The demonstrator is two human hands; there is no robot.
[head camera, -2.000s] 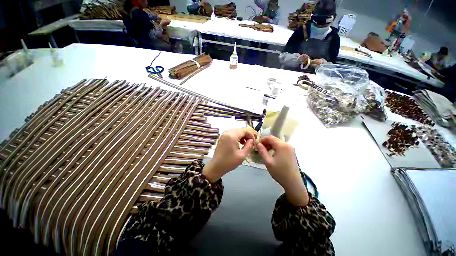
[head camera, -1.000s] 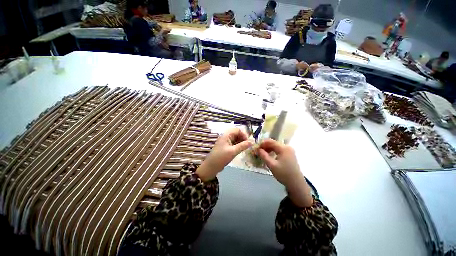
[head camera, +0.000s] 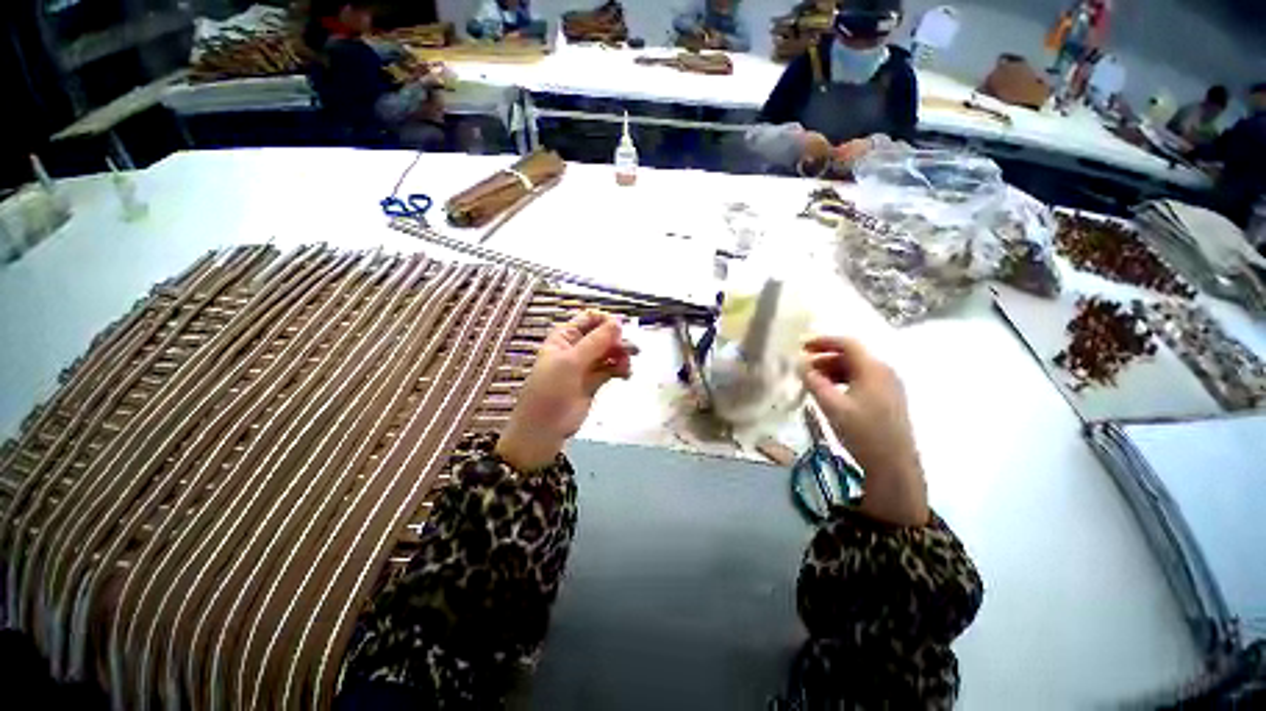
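Note:
My left hand [head camera: 562,389] is raised beside the strap stack, with thumb and fingertips close together. A tiny bit may be between them; it is too small to tell. My right hand [head camera: 868,424] is raised right of the glue pot, fingers curled; whether it holds anything is not clear. Between the hands stand a whitish glue pot [head camera: 750,393] with drips and a large white bottle [head camera: 761,327] with a tapered spout. A dark tool [head camera: 694,354] is beside the pot. Teal-handled scissors [head camera: 823,486] lie below my right hand.
A large crisscross stack of brown straps [head camera: 278,458] fills the left. A grey board [head camera: 667,556] lies in front of me. Blue scissors [head camera: 406,207], a strap bundle [head camera: 507,189] and a small bottle [head camera: 626,156] are farther back. Clear bags [head camera: 930,236] lie right. A person [head camera: 847,97] sits opposite.
My hands, together at the fingertips before, have moved apart, left hand to the left and right hand to the right. The pot and scissors are now more exposed. The view has shifted slightly.

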